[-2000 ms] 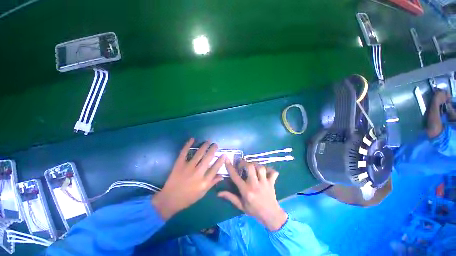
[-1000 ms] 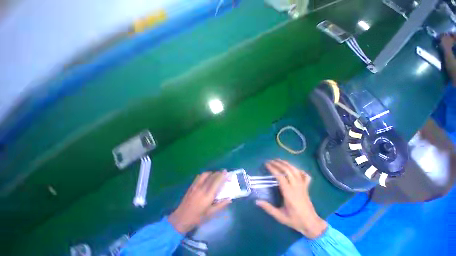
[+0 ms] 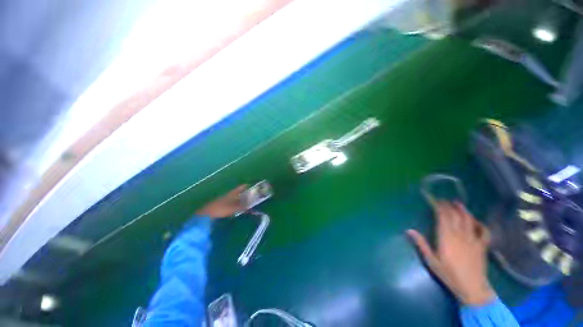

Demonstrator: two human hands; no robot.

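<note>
My left hand [image 3: 225,203] reaches out over the green belt and grips one end of a power bank unit [image 3: 257,193], with its white cables [image 3: 254,239] trailing toward me. A second power bank unit [image 3: 313,157] lies on the belt farther right, its cables pointing up and right, with no hand on it. My right hand [image 3: 459,250] is open, fingers spread, over the bench beside the dispenser; I see nothing held in it. The picture is blurred.
The dark tape dispenser [image 3: 525,220] with pale tape tabs [image 3: 534,216] stands at the right. A pale ring [image 3: 443,181] lies just beyond my right fingertips. A waiting unit [image 3: 222,311] and white cables [image 3: 279,313] are at the bottom edge. Another unit [image 3: 505,48] lies at the upper right.
The view has swung left. My hands have left the unit between them; a unit now lies on the belt. My left hand has moved to another belt unit, my right toward the dispenser.
</note>
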